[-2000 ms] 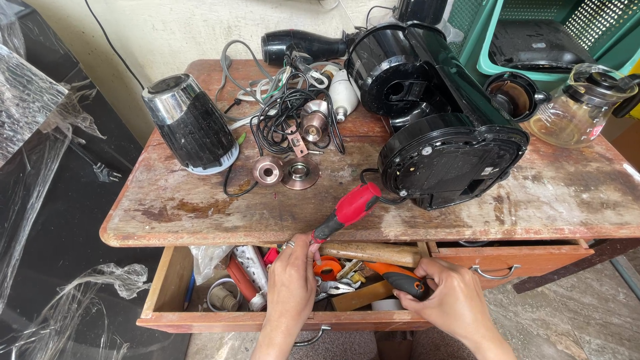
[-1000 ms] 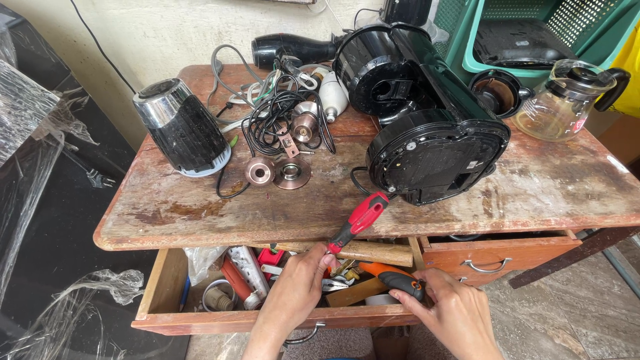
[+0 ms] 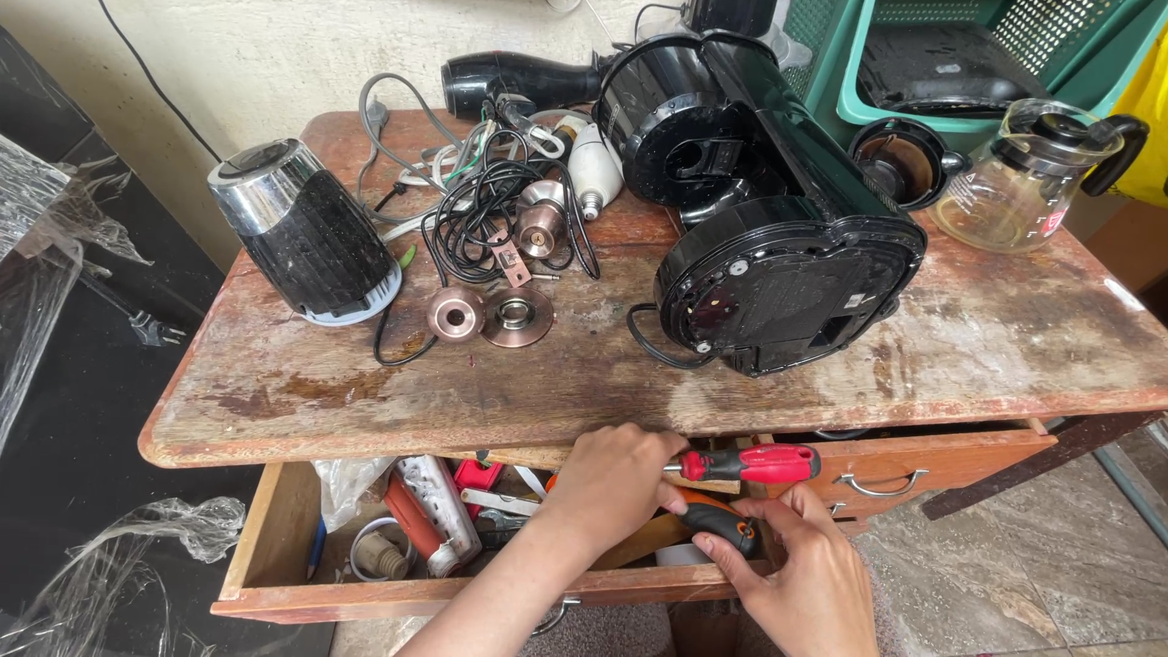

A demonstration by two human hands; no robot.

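Observation:
My left hand [image 3: 616,484] holds a screwdriver with a red and black handle [image 3: 753,464] by its shaft end, the handle pointing right, above the open wooden drawer [image 3: 392,598]. My right hand [image 3: 798,557] grips the end of an orange and black tool handle [image 3: 721,523]; the rest of that tool is hidden behind my left hand. Around them in the drawer lie a white power strip [image 3: 438,502], a red-orange cylindrical thing [image 3: 415,516] and a roll of tape [image 3: 383,547]. On the table above, a black coffee maker [image 3: 785,283] lies on its side, its base facing me.
The worn wooden table [image 3: 566,392] bears a black and chrome appliance [image 3: 306,233], tangled cables [image 3: 474,210], door knob parts [image 3: 516,317], a white bulb [image 3: 593,173], a hair dryer [image 3: 520,82] and a glass carafe [image 3: 1013,192]. A second drawer [image 3: 912,474] stands partly open at right.
My left hand has moved right, closer to my right hand, and the red screwdriver has swung from slanting up to nearly level. My right hand stays at the orange and black handle.

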